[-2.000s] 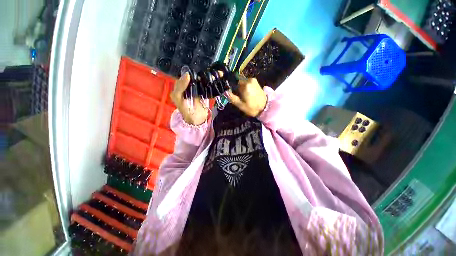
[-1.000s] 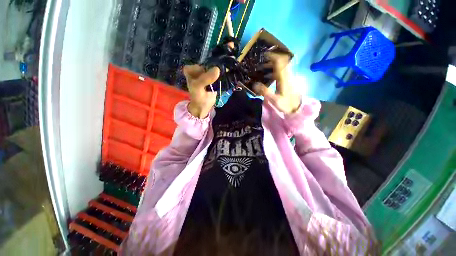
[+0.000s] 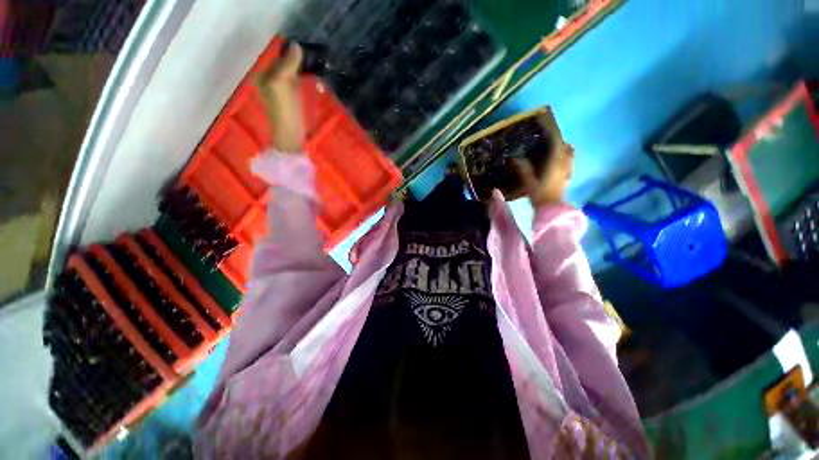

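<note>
My left hand is blurred and reaches over the far left corner of the red divided tray. Dark parts show right beside its fingertips, and I cannot tell whether it holds them. My right hand is blurred at the right side of the open cardboard box. Its fingers are over the dark pieces inside, and whether they grip any is unclear. The red tray's visible compartments show bare red.
A clear-grey moulded tray with dark pieces lies beyond the red tray. Rows of black parts lie on red-orange strips at the left. A white edging runs along the far left. A blue stool and a red-framed green board stand right.
The view has turned and shifted. My left hand has moved away from the black cluster near the box to the red tray's far left corner. My right hand remains at the box.
</note>
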